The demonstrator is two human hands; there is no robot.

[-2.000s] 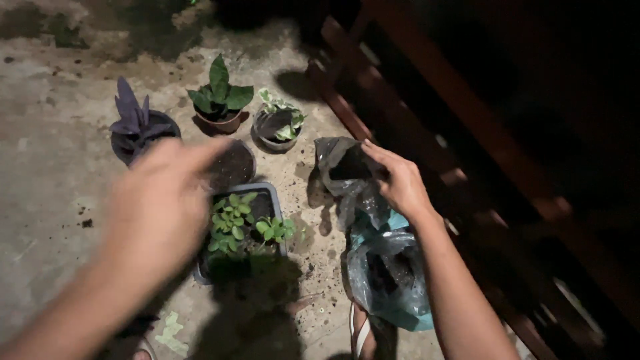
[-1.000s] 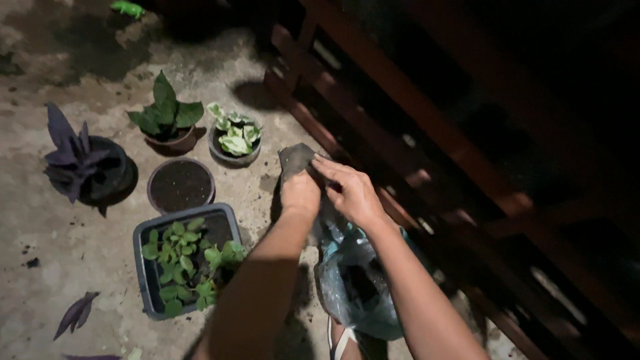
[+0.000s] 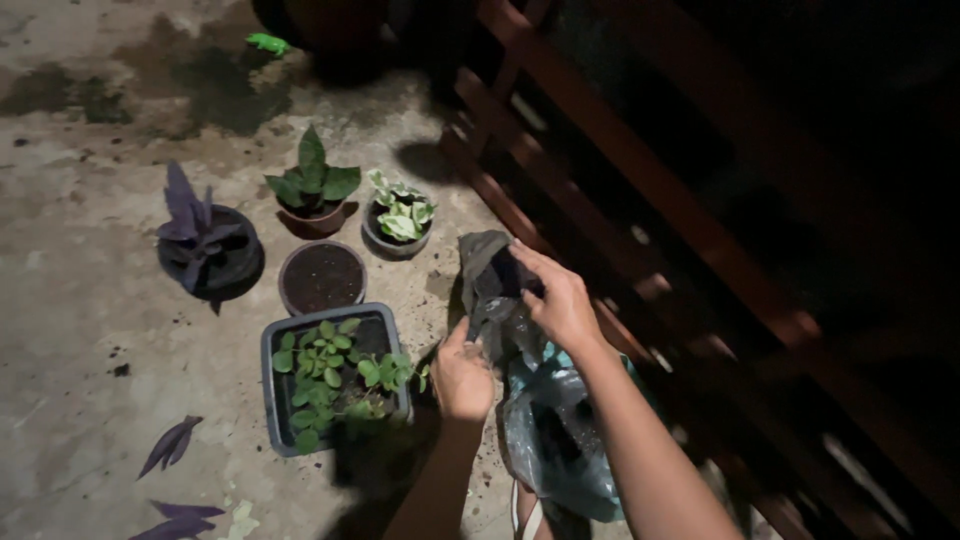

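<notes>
My right hand [image 3: 559, 300] grips the right rim of a dark plastic bag [image 3: 484, 259] that stands open with dark soil inside. Against the bag's lower left side is my left hand [image 3: 463, 375], thumb up; whether it pinches the plastic I cannot tell. Just below lies a clear and teal plastic bag [image 3: 555, 450] with dark contents. Left of my left hand, a grey rectangular planter [image 3: 268, 390] holds round-leaved green plants [image 3: 322, 360]. Behind it sits a round pot filled with soil [image 3: 322, 277].
Beyond are a purple-leaved potted plant [image 3: 206, 247], a dark green plant in a brown pot [image 3: 311, 217] and a variegated plant [image 3: 401, 217]. Purple cuttings [image 3: 172, 446] lie on the concrete floor. A reddish slatted structure [image 3: 652, 195] runs along the right. A green toy lizard [image 3: 268, 43] lies far off.
Both hands were together at the dark bag's top one second ago; my left hand has since moved down its left side. The bag's mouth now shows open.
</notes>
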